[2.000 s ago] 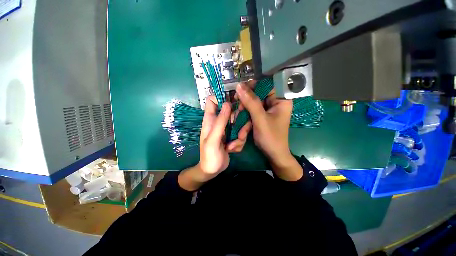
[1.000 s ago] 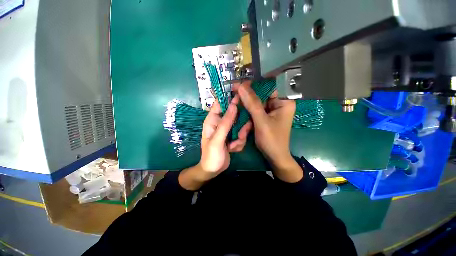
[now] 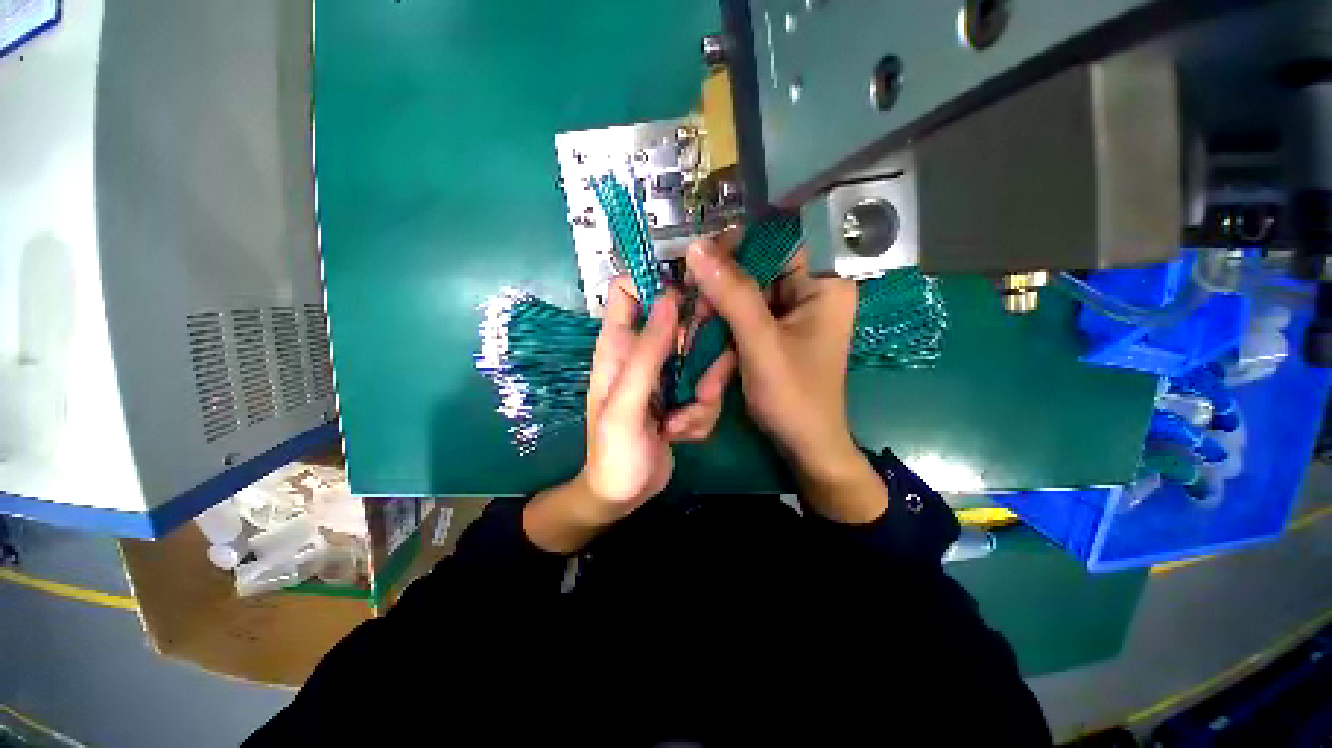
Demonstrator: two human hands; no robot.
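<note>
My left hand holds a small group of green wires that stands up from its fingers over the silver base plate. My right hand grips a thicker green wire bunch. Both hands' fingertips meet at the silver die mechanism, and they hide part of it and the wire ends there. A pile of green wires with silver-white tips lies under and left of my left hand. More wire ends fan out right of my right hand.
A brass-coloured block stands beside the die. The grey machine head overhangs the right side. Blue bins with wire bundles are at right. A large white-grey cabinet is at left, above a carton of translucent plastic pieces.
The hands stay at the die with only small finger movements. The view shifts slightly, so the machine head appears moved between frames. The wires over the plate stay nearly in place.
</note>
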